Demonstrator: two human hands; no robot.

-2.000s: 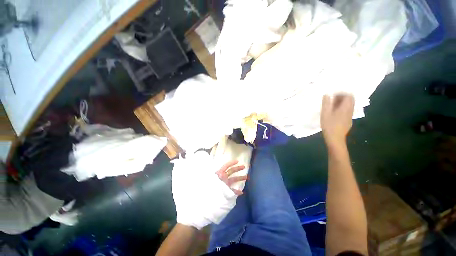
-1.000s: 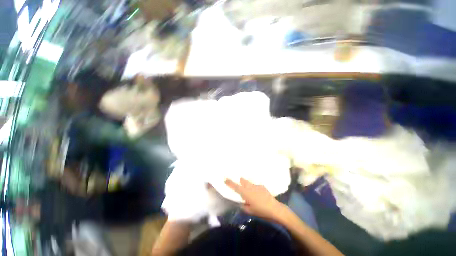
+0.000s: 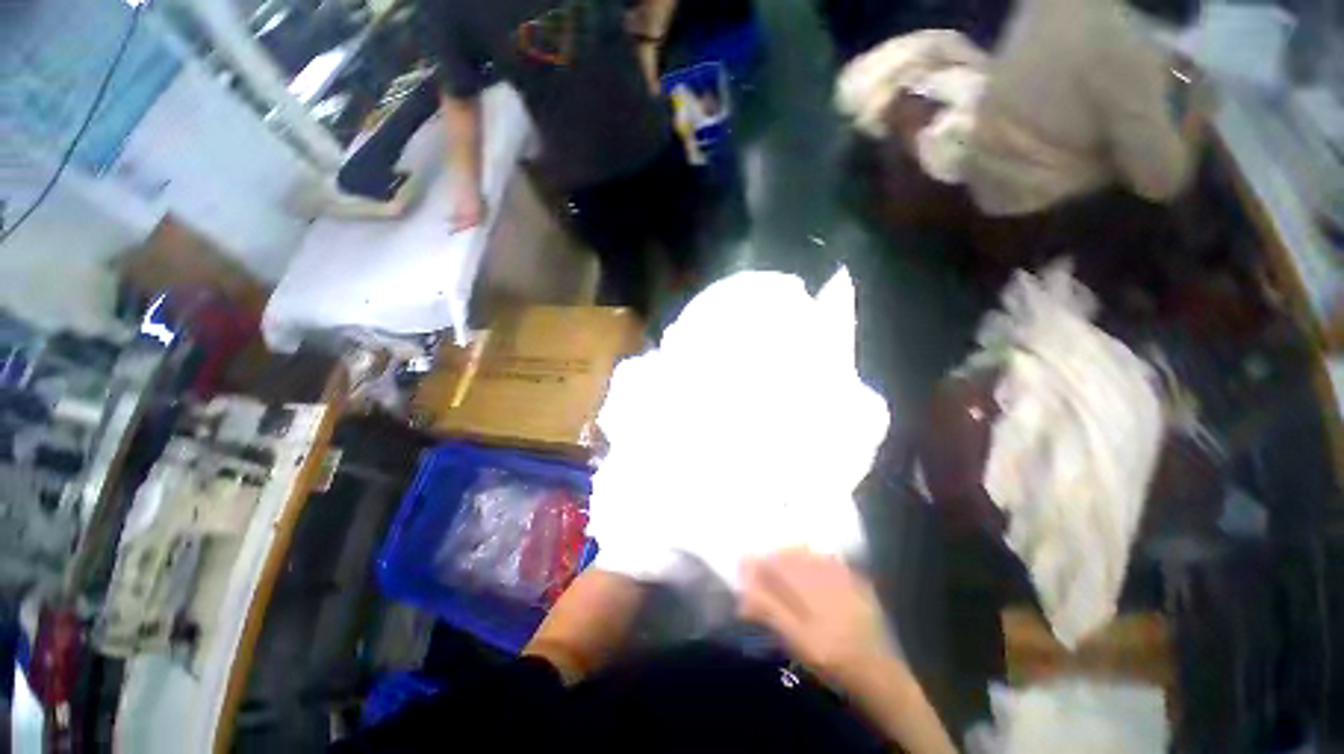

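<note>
A bundle of white garments (image 3: 737,420), overexposed, is heaped against the front of my body at the centre. My right hand (image 3: 811,601) lies on the near right edge of the bundle, blurred, fingers against the cloth. My left forearm (image 3: 593,616) goes under or behind the bundle's near left side. The left hand itself is hidden by the cloth, so its fingers cannot be seen.
A blue crate (image 3: 417,527) with plastic-wrapped items and a cardboard carton (image 3: 538,371) stand left. A person in dark clothes (image 3: 568,89) is at a white-topped table (image 3: 386,273). Off-white garments (image 3: 1076,442) hang right. A seated person (image 3: 1083,111) is upper right. A sewing machine (image 3: 155,545) is left.
The view has turned to an aisle with a carton and blue crate. The bundle is now gathered at my body. The right hand, earlier on the spread heap, now rests on the bundle.
</note>
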